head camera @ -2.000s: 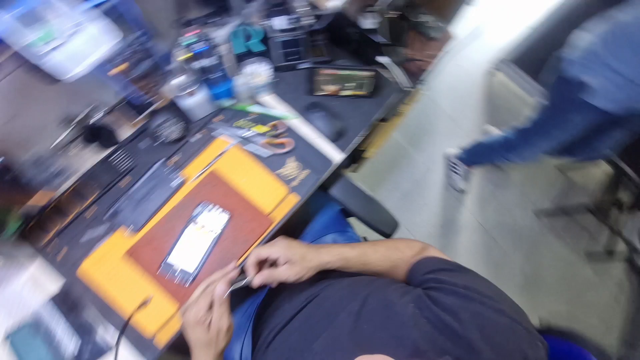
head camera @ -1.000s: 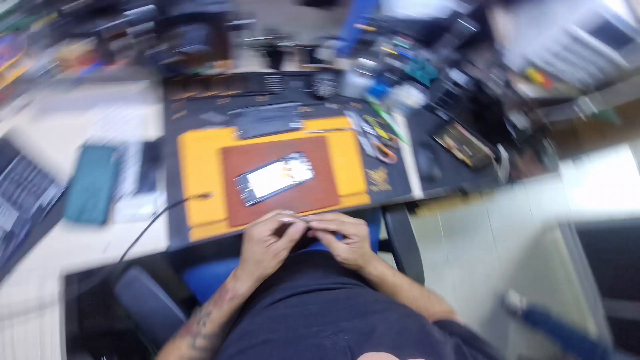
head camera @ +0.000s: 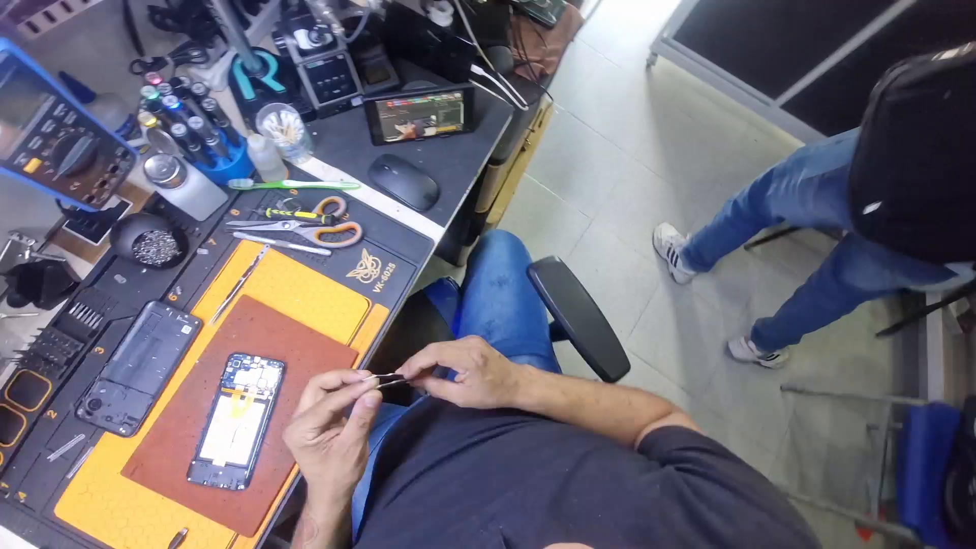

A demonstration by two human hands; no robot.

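Observation:
My left hand (head camera: pixel 335 423) and my right hand (head camera: pixel 461 372) meet above my lap, just off the table's edge. Between their fingertips they hold a thin, two-pronged metal tool (head camera: pixel 387 379), which looks like tweezers. Left of my left hand, an opened smartphone (head camera: pixel 236 419) lies on a brown mat (head camera: pixel 305 343), its circuit board and battery area exposed. Beyond it a phone back cover (head camera: pixel 139 366) rests partly on the yellow pad (head camera: pixel 328 286) and partly on the black work mat. A thin metal tool (head camera: pixel 240 284) lies near the pad's upper edge.
Scissors (head camera: pixel 301 229), a toothbrush (head camera: pixel 293 184), a computer mouse (head camera: pixel 404 181), a propped phone (head camera: pixel 419 114), a screwdriver holder (head camera: pixel 229 164) and a multimeter (head camera: pixel 61 137) stand or lie farther back. A chair armrest (head camera: pixel 579 319) is at my right. A person in jeans (head camera: pixel 801 183) is beyond.
The view has swung strongly. Both hands stay together over the lap, holding the small tool. The opened phone remains on the brown mat.

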